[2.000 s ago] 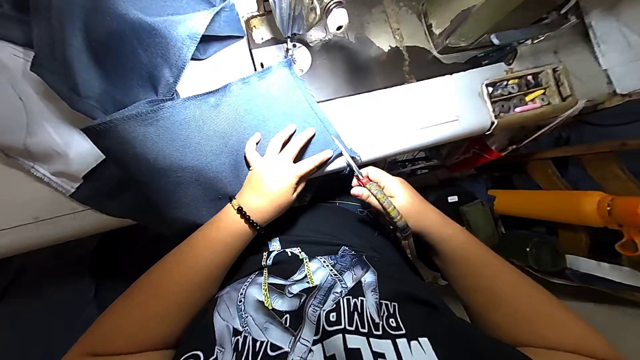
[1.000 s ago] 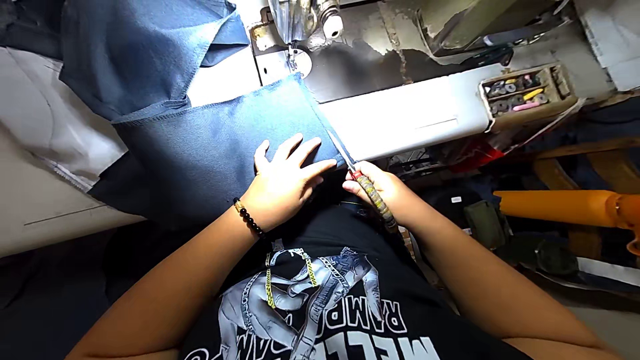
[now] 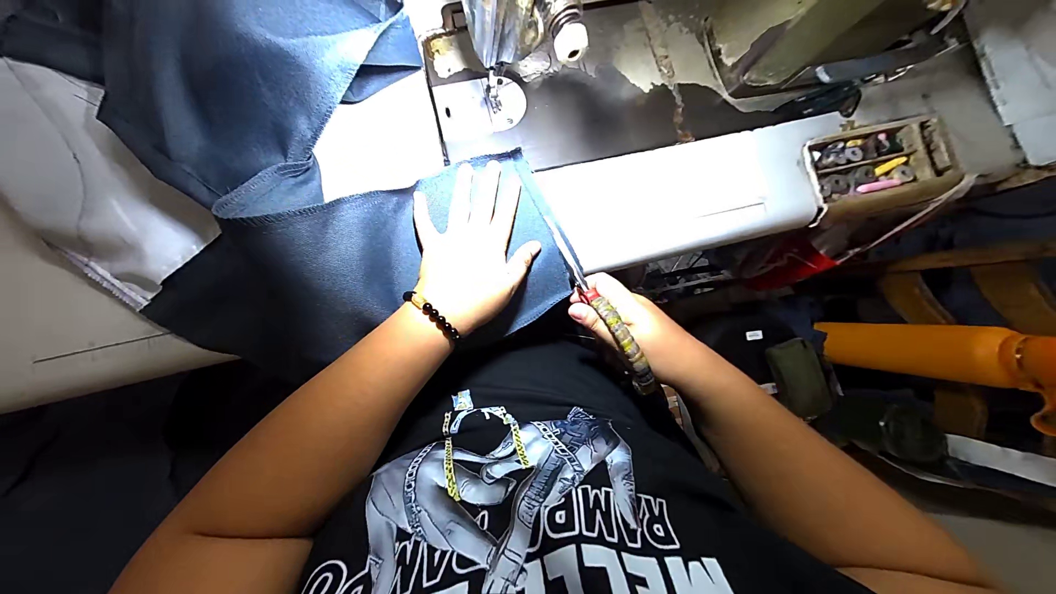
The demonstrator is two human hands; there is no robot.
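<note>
Navy blue fabric (image 3: 330, 264) lies across the sewing table's front edge, its overlocked upper edge just below the needle plate. My left hand (image 3: 474, 256) rests flat on it with fingers spread, a beaded bracelet at the wrist. To its right, my right hand (image 3: 631, 322) is closed around the wrapped handle of fabric scissors (image 3: 623, 338). Their long blades lie along the fabric's right edge and point toward the sewing machine's presser foot (image 3: 495, 95). Whether the blades are parted cannot be told. More navy fabric (image 3: 223, 82) is heaped at the upper left.
A wooden tray (image 3: 883, 169) of bobbins and small coloured pieces sits at the table's right. The sewing machine's metal bed (image 3: 594, 115) is at the top, with worn patches. An orange post (image 3: 924, 351) stands at the far right, below a red item (image 3: 788, 264).
The fabric under my left hand has come down, away from the presser foot, and my left hand's fingers now reach near its upper edge. My right hand keeps hold of the scissors.
</note>
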